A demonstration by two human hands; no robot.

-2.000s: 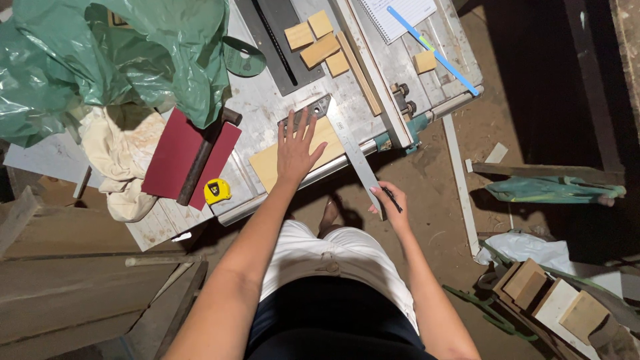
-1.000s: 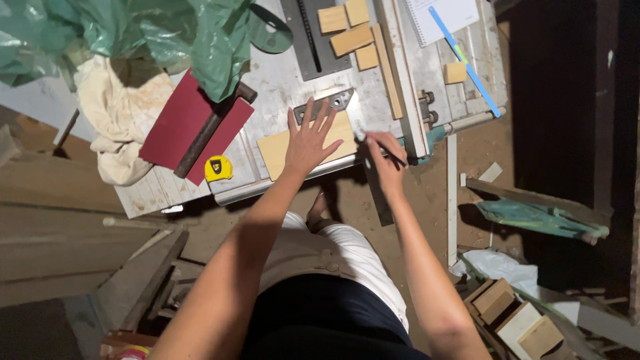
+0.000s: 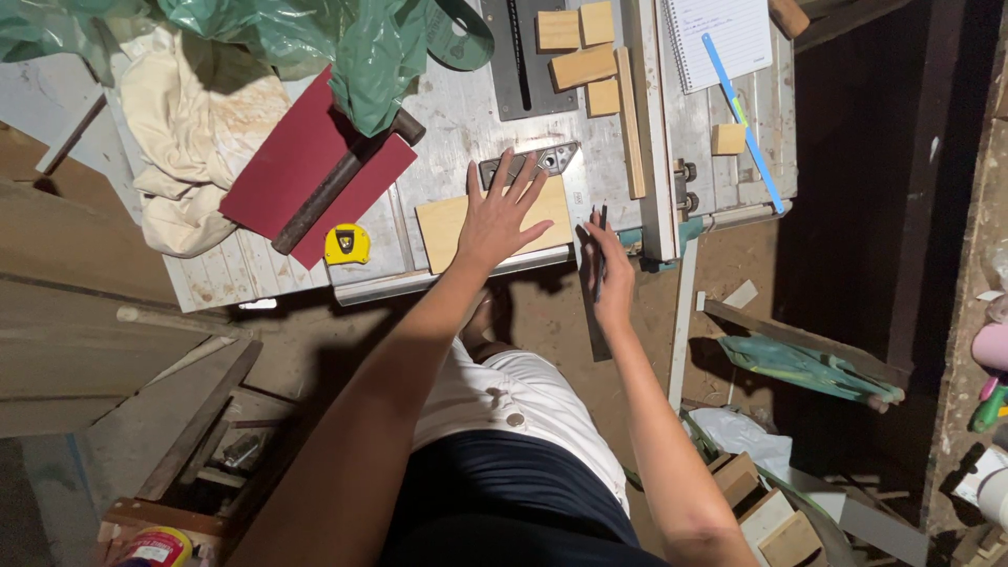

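My left hand [image 3: 504, 220] lies flat with spread fingers on a pale wooden board [image 3: 551, 213] at the near edge of a metal-topped saw table [image 3: 457, 150]. Its fingertips rest on the dark handle of a try square [image 3: 563, 157]. The square's steel blade [image 3: 594, 315] runs along the board's right end and out past the table edge. In my right hand [image 3: 613, 276] is a dark pencil [image 3: 602, 228], pointing up beside the blade; the fingers partly hide it.
Left of the board are a yellow tape measure [image 3: 347, 244], a hammer [image 3: 331, 189] on a red sheet [image 3: 276, 173], and cloth [image 3: 173, 134]. Small wooden blocks [image 3: 583, 67] lie beyond. A rip fence [image 3: 657, 157] and spiral notebook [image 3: 717, 39] are at right.
My right hand has moved from the blade's lower end up beside the board's right end, pencil still held. My left hand stays spread on the board and square.
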